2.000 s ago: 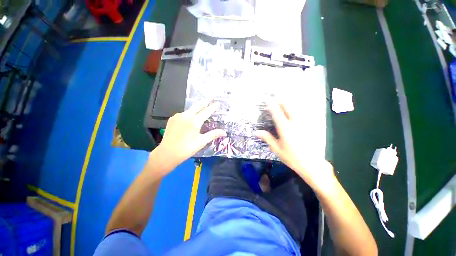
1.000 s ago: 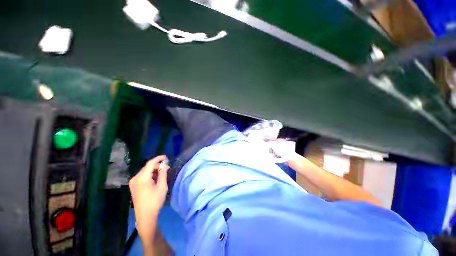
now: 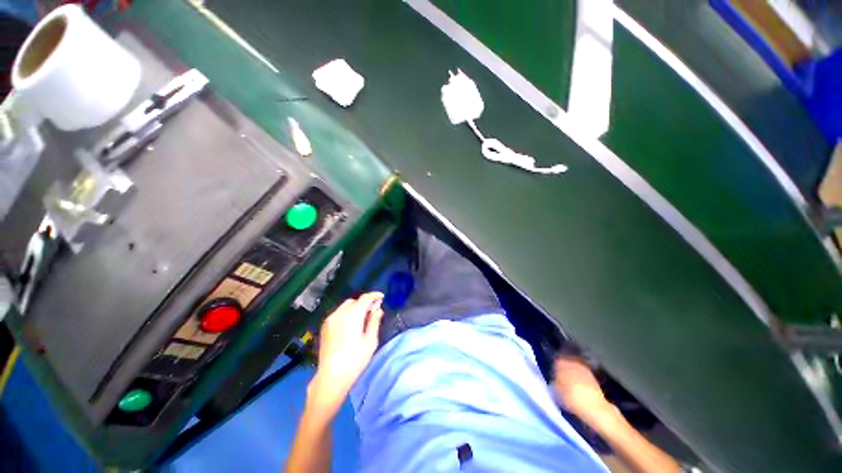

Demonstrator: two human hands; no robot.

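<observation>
My left hand [image 3: 349, 334] is in front of the machine's panel, beside my leg, with fingers curled; whether it holds anything is unclear. My right hand [image 3: 577, 383] is blurred at the dark gap by the conveyor edge, its fingers partly hidden. A white power adapter [image 3: 462, 97] with two pins and a tied cable [image 3: 510, 157] lies on the dark green conveyor. A white pad [image 3: 339, 82] lies left of it. The machine base [image 3: 175, 208] shows at left with a small fixture [image 3: 83, 199] between silver clamp bars [image 3: 152, 109].
The machine's front panel has green buttons [image 3: 301, 215] and a red button [image 3: 221, 316]. A large white roll [image 3: 88, 74] stands at the upper left. A small white piece [image 3: 299, 137] lies on the green bench edge. A white strip [image 3: 591, 69] lies across the conveyor.
The view has turned from the machine to the conveyor and partly back. Both hands have left the shiny film. The clear crinkled item near my right hand one second ago no longer shows.
</observation>
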